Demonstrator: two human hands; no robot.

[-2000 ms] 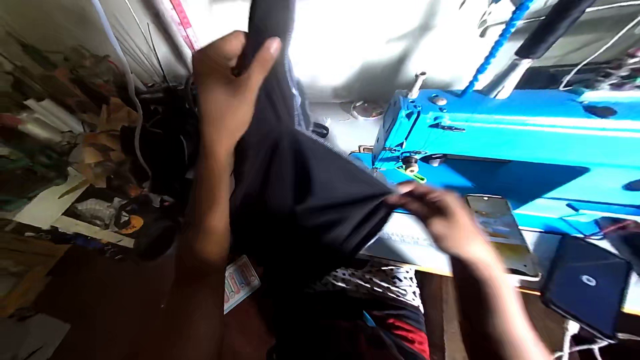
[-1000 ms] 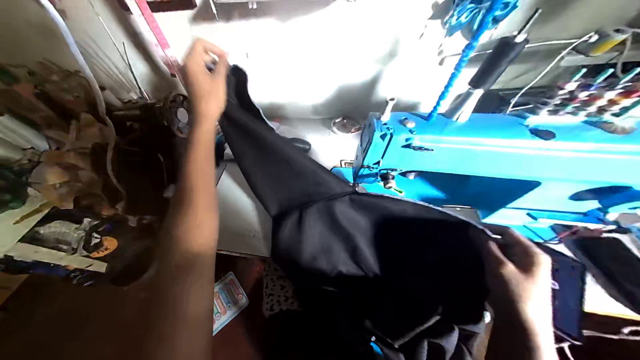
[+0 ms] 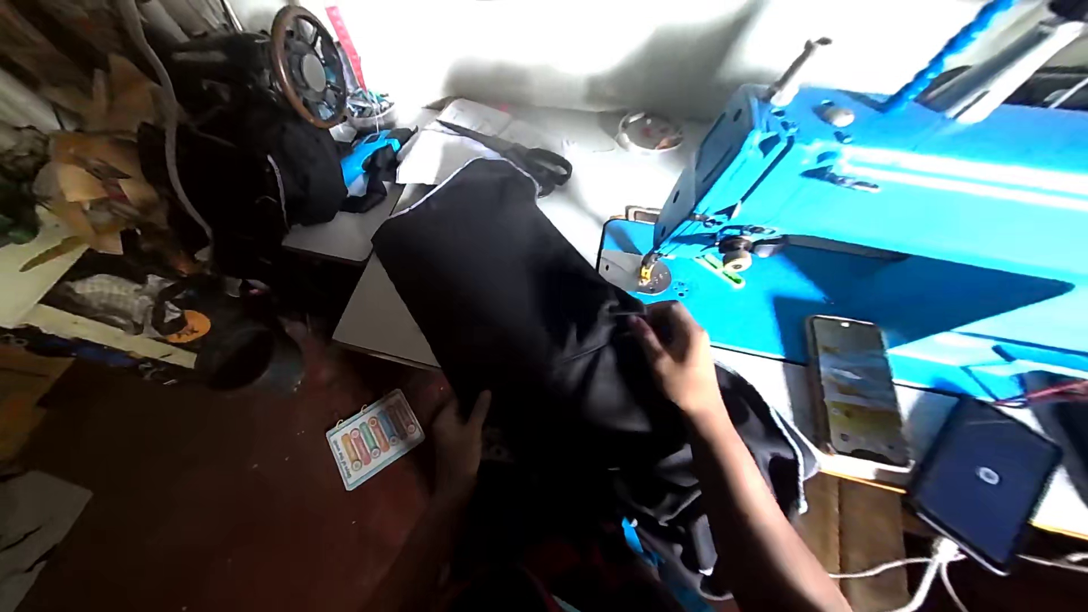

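Black fabric with a pale stitched edge (image 3: 501, 255) lies over the white table edge and hangs down toward my lap. My right hand (image 3: 676, 353) pinches a gathered fold of it, just below the needle area of a blue sewing machine (image 3: 935, 161). At the lower left edge of the cloth is my left hand (image 3: 463, 429), in shadow; its thumb is raised beside the fabric, and whether it grips the cloth is hard to tell. Black-handled scissors (image 3: 544, 166) rest on the table just behind the cloth.
A phone (image 3: 857, 391) and a dark blue device with a white cable (image 3: 986, 480) lie at the right. A small round dish (image 3: 648, 133) stands at the back. On the left is a black machine with a brown handwheel (image 3: 310, 68). A printed card (image 3: 375, 439) lies below the table, left of my left hand.
The black fabric, stretched up between both hands a second ago, now lies across the table edge. My left hand has come down from the upper left; my right hand has moved in toward the needle area.
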